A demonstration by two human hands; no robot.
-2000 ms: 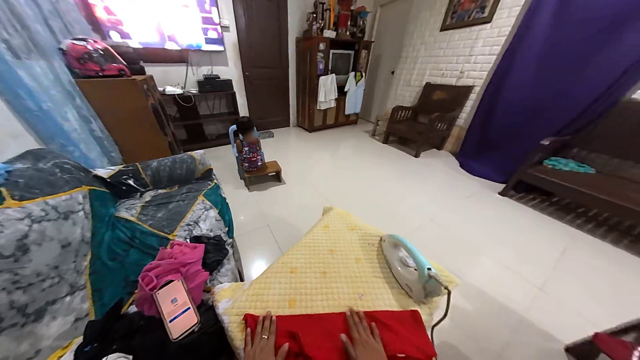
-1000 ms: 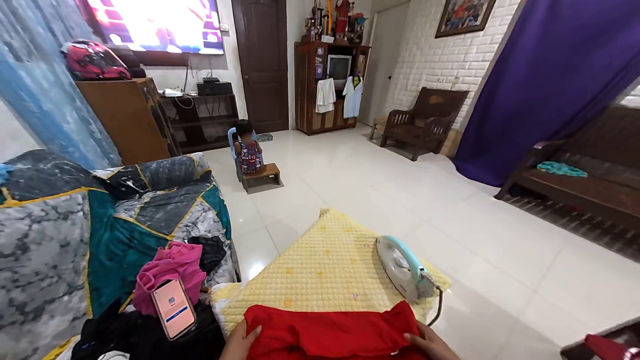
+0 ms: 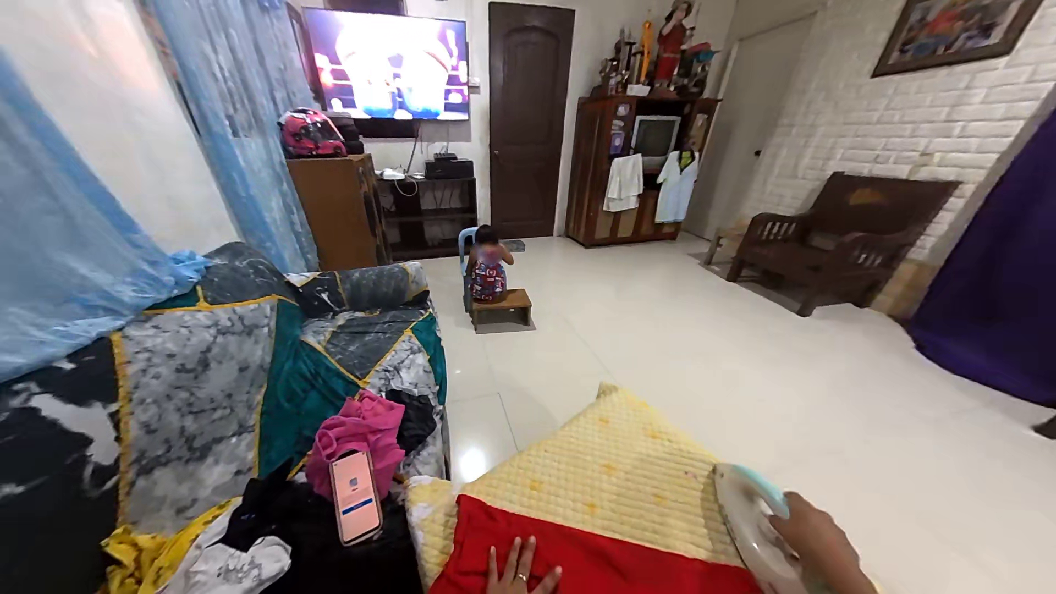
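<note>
A red cloth (image 3: 594,554) lies across the near part of a yellow quilted pad (image 3: 610,470) at the bottom of the view. My left hand (image 3: 521,571) rests on the red cloth with fingers spread, a ring on one finger. At the pad's right edge, my right hand (image 3: 813,540) is closed around the light-blue handle of a clothes iron (image 3: 747,516). The iron's lower end is cut off by the frame, beside the red cloth's right end.
Left, a patterned sofa (image 3: 355,338) holds a pink cloth (image 3: 363,433), a phone (image 3: 356,499) and dark, white and yellow clothes. A person sits on a blue chair by a small wooden stool (image 3: 502,302). A wooden armchair (image 3: 841,239) stands at right.
My right hand has left the red cloth and taken hold of the iron's handle. My left hand now lies open on the cloth instead of gripping its edge. The view has turned left.
</note>
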